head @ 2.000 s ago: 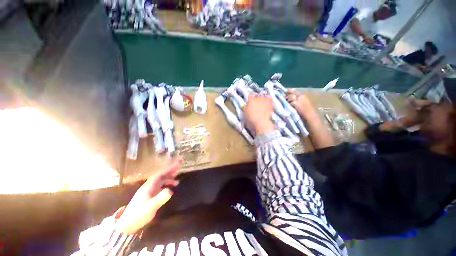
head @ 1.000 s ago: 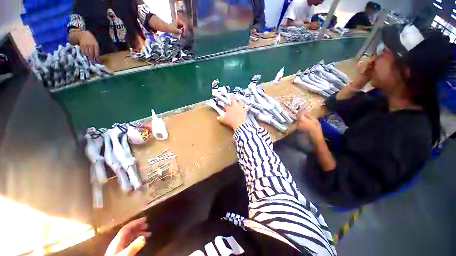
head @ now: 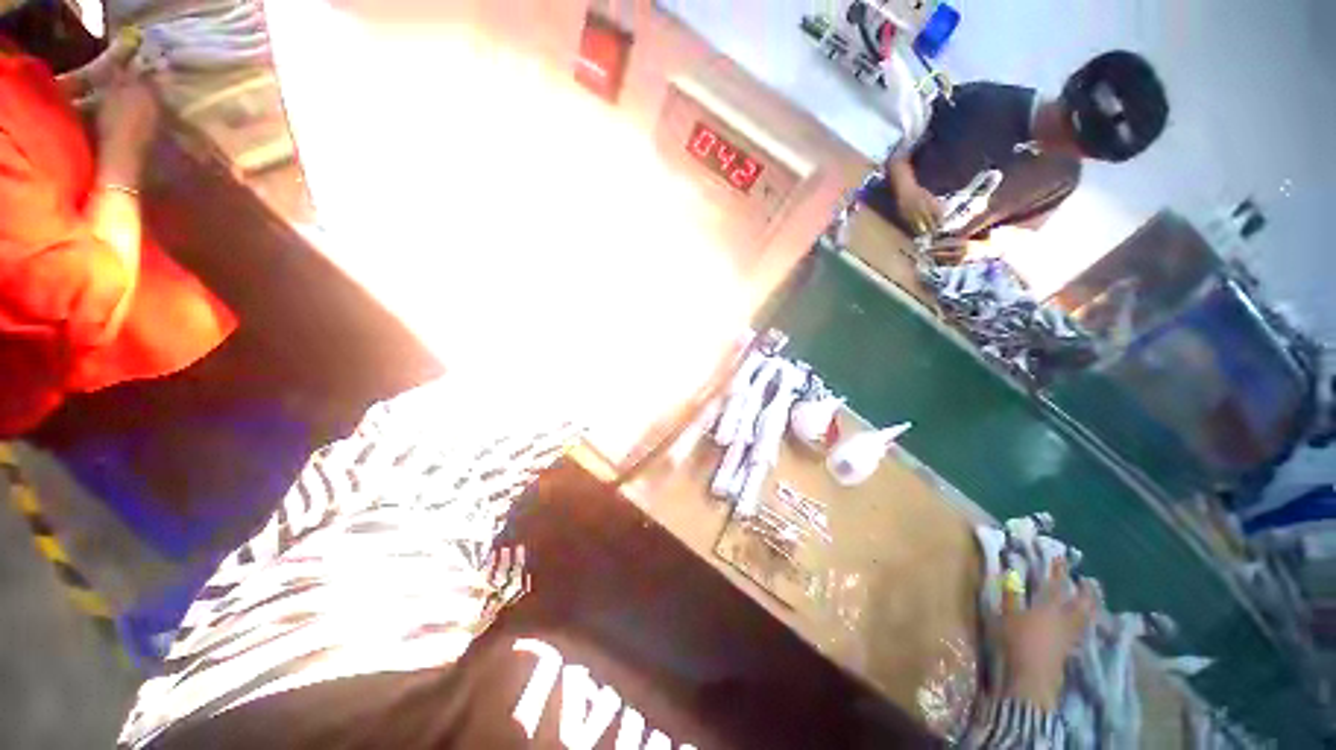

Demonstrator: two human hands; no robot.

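My right hand, with yellow on a finger, lies on the pile of grey-white limb-shaped workpieces at the lower right. Its fingers are over the pieces; whether they grip one is hidden. My left striped sleeve reaches up to the glaring heating box; my left hand is lost in the white glare. A smaller group of workpieces lies on the bench beside the box. Thin pins lie on and around a cardboard pad.
A white bottle with a pointed nozzle and a round pot stand behind the pins. The box display shows red 042. A green strip borders the bench. A person in red is at left; another works across.
The view has swung left and tilted, bringing the heating box and its display in. My left arm has moved to the glare. My right hand is still at the larger pile.
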